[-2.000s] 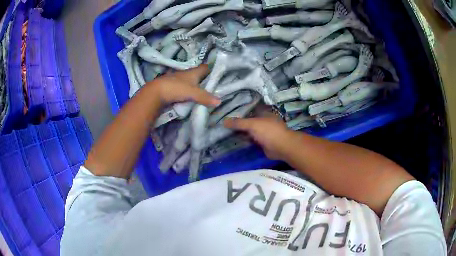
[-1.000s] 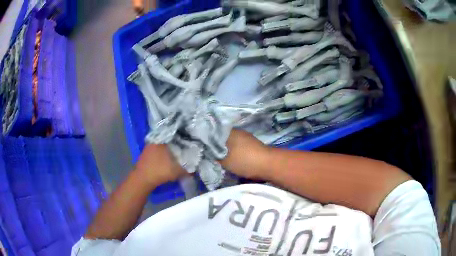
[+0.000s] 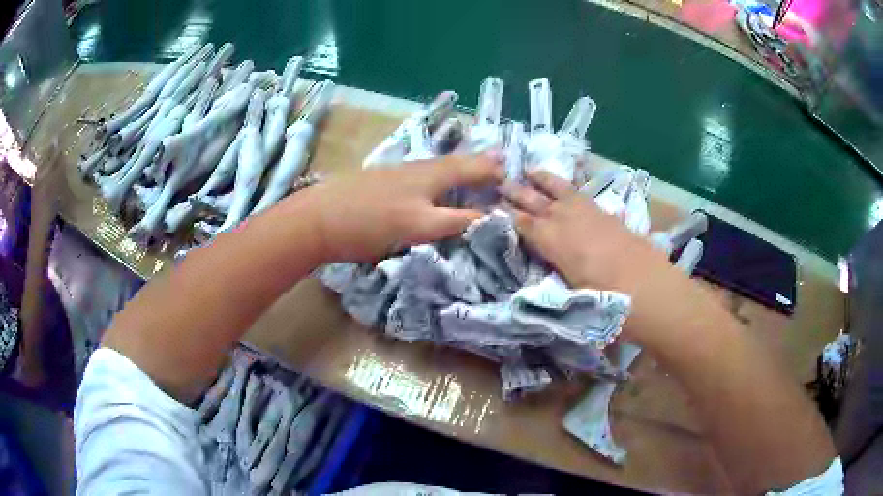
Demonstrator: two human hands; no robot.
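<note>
A heap of grey-white moulded legs (image 3: pixel 465 281) lies on the brown cardboard (image 3: pixel 319 334) in front of me, feet toward me and narrow ends away. My left hand (image 3: pixel 407 203) rests on the heap from the left, thumb and fingers apart. My right hand (image 3: pixel 571 228) lies over it from the right, its fingertips close to the left hand's. Both hands are around the upper middle of the legs; the hidden undersides of the fingers do not show how firmly they hold.
Another row of legs (image 3: pixel 208 136) lies at the left of the cardboard. A dark flat slab (image 3: pixel 745 263) is at the right. A single leg piece (image 3: pixel 595 417) lies near the front edge. Green surface (image 3: pixel 416 48) is behind. A blue crate (image 3: pixel 387 450) with legs is below.
My hands have moved from the blue crate up to the cardboard bench, and the bunch of legs they gathered now lies there. The view has swung from the crate to the bench.
</note>
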